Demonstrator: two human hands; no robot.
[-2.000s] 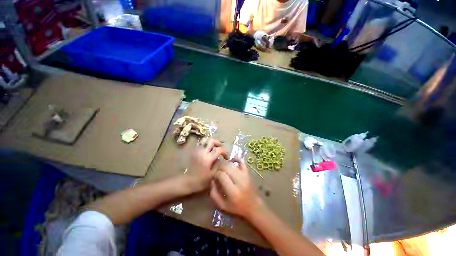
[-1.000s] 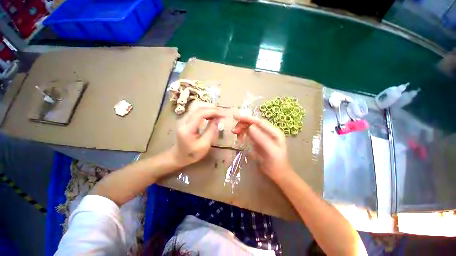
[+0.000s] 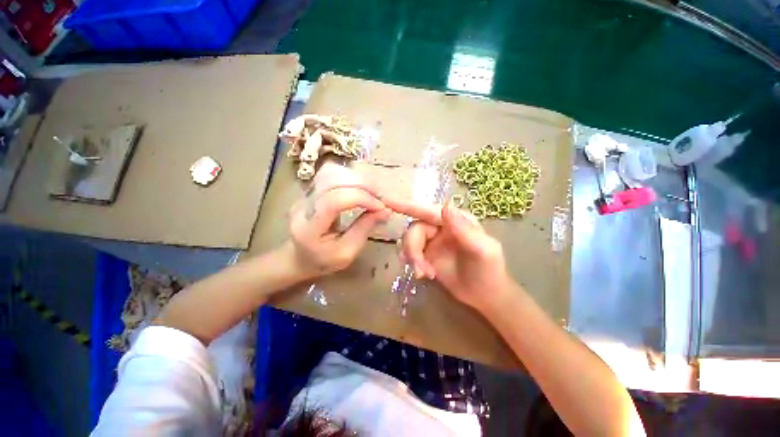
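My bare left hand (image 3: 335,224) is over the cardboard sheet (image 3: 479,311), its thumb and index tip pinched together. My bare right hand (image 3: 453,252) is beside it, index finger stretched across to the left fingertips, other fingers curled. The fingertips meet over a small cardboard pad (image 3: 385,181). No object shows clearly between them; anything tiny there is hidden. A pile of yellow-gold rings (image 3: 500,179) lies right of the pad. Beige moulded figures (image 3: 315,145) lie in a heap at the sheet's top left.
Left cardboard (image 3: 188,111) bears a second pad (image 3: 107,175) with a white-tipped stick and a small pale piece (image 3: 205,171). A blue crate (image 3: 162,21) stands behind. Squeeze bottles (image 3: 697,143) and a pink-red holder (image 3: 627,201) lie right. Another blue crate (image 3: 107,329) stands near my lap.
The view has tilted down, away from the person's clothing behind the bench. My hands parted slightly a second ago; now their fingertips meet again, with my right index finger extended.
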